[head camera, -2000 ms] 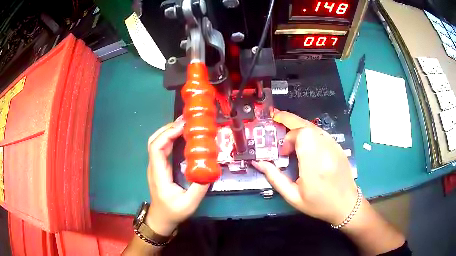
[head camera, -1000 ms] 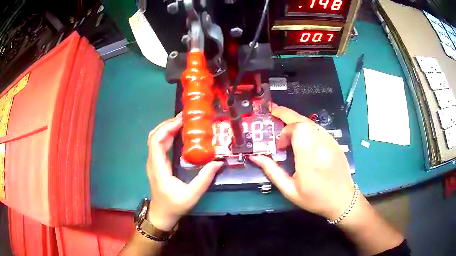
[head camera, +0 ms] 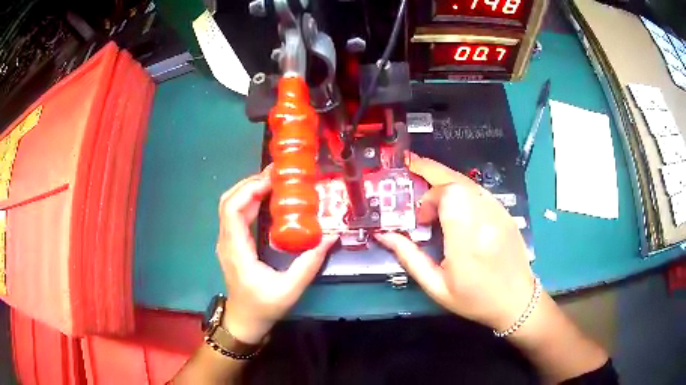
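Observation:
The display board (head camera: pixel 387 197) sits lit in the nest of the black test fixture (head camera: pixel 459 162), under the press head (head camera: pixel 361 159). Its digits glow white-red. The fat orange-red clamp handle (head camera: pixel 295 169) hangs over the nest's left part and hides some of it. My left hand (head camera: pixel 259 263) grips the nest (head camera: pixel 406 234) from the left, its thumb at the front edge and fingertips partly hidden behind the handle. My right hand (head camera: pixel 474 248) grips the nest from the right, thumb at the front edge, index finger at the rear right corner.
Red foam trays (head camera: pixel 68 203) are stacked at left. Panel meters (head camera: pixel 474 54) behind the fixture show red numbers. A black cable (head camera: pixel 383 60) hangs before the press head. A pen (head camera: pixel 535 124), a white paper slip (head camera: pixel 585 159) and a cardboard tray (head camera: pixel 620 90) with white pieces lie at right.
Since two seconds ago, my left thumb has come out from beside the handle's end to the nest's front edge. The handle's end shows higher and further left. My right hand has barely moved.

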